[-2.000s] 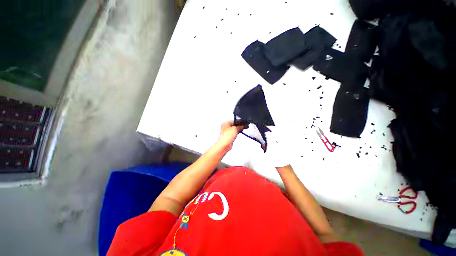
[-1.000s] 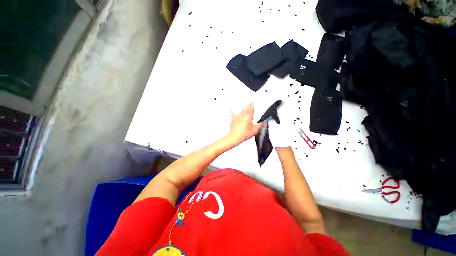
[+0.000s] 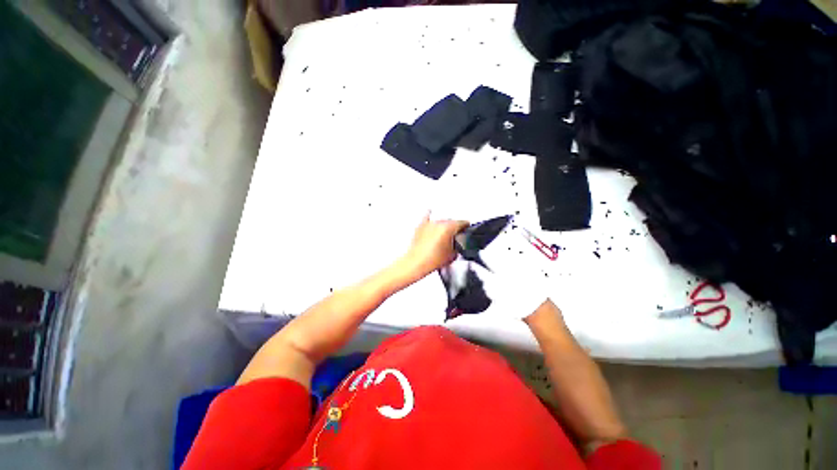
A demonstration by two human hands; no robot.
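Observation:
A small black pouch (image 3: 469,292) is bunched and partly open over the white table, with a pale patch in its middle. My bare left hand (image 3: 436,242) grips its upper left part. My right hand (image 3: 519,286) wears a white glove that blends into the white tabletop, just right of the pouch; its fingers cannot be made out, nor whether they touch the cloth. Thread snips with red handles (image 3: 548,249) lie just beyond the gloved hand.
Flat black pouches (image 3: 440,124) lie overlapping further back, with others (image 3: 562,191) beside a large black pile (image 3: 697,138) at the right. Red-handled scissors (image 3: 709,307) lie near the table's front edge. Dark scraps dot the white table (image 3: 312,202). A blue bin (image 3: 191,418) stands below left.
The view has shifted, so the table things appear further left. The pouch has changed shape and spread again between the hands. My gloved right hand has moved slightly away from my left.

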